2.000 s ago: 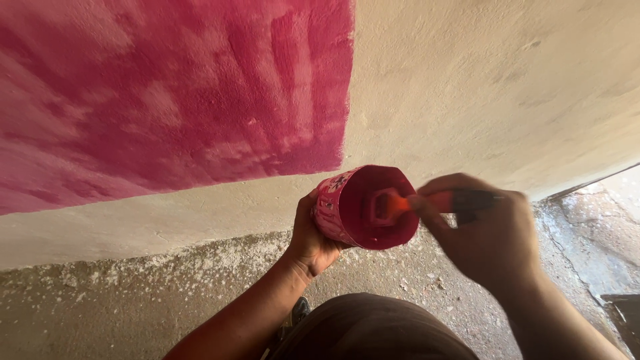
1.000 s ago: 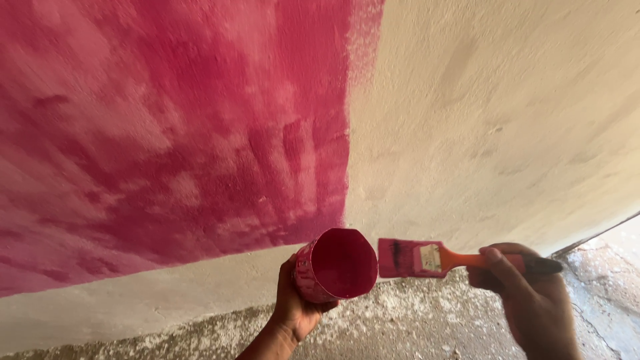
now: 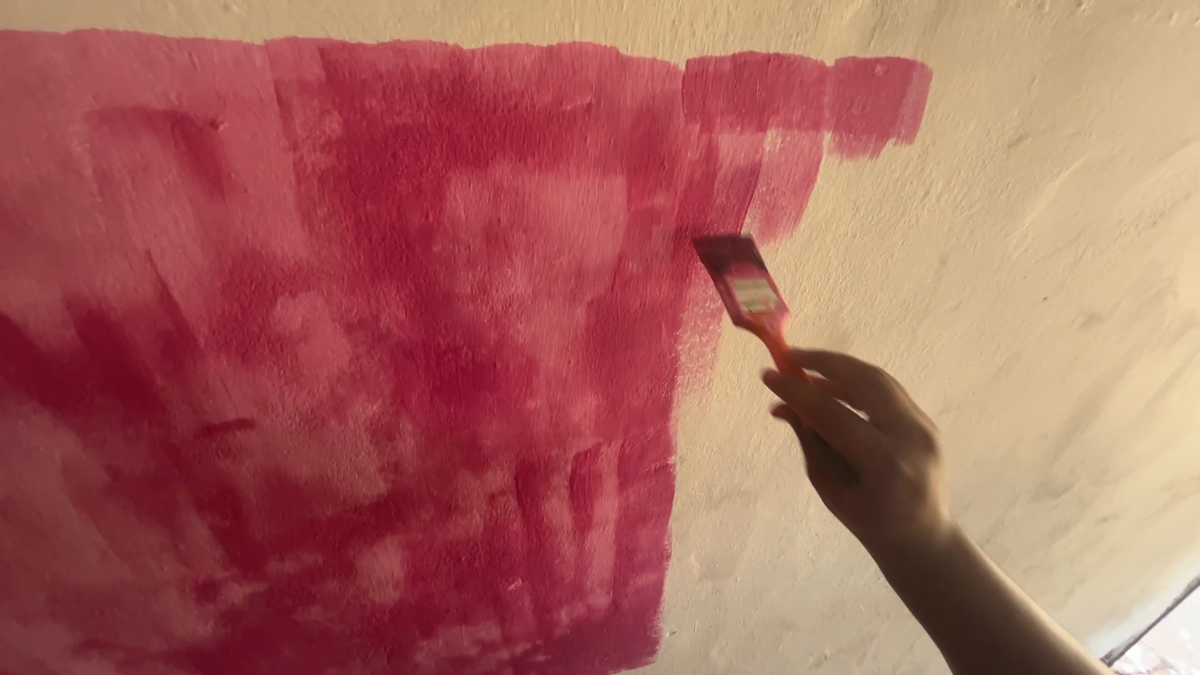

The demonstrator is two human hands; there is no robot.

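My right hand (image 3: 867,441) grips the orange handle of a flat paintbrush (image 3: 755,291), right of centre. The brush tilts up and to the left, and its dark, paint-wet bristles lie at the wall near the right edge of the pink paint (image 3: 525,309). That paint covers much of the wall on the left, in uneven lighter and darker strokes. A narrower pink band runs out to the right along its top. My left hand and the paint container are outside the view.
Bare cream-coloured plaster wall (image 3: 1022,309) extends to the right of the pink area and in a strip above it. At the lower right corner a dark edge line borders a bright surface.
The brush has gone from inside the paint container, to beside it, and up to the wall in my right hand. The view has shifted up the wall; my left hand and the container have left it.
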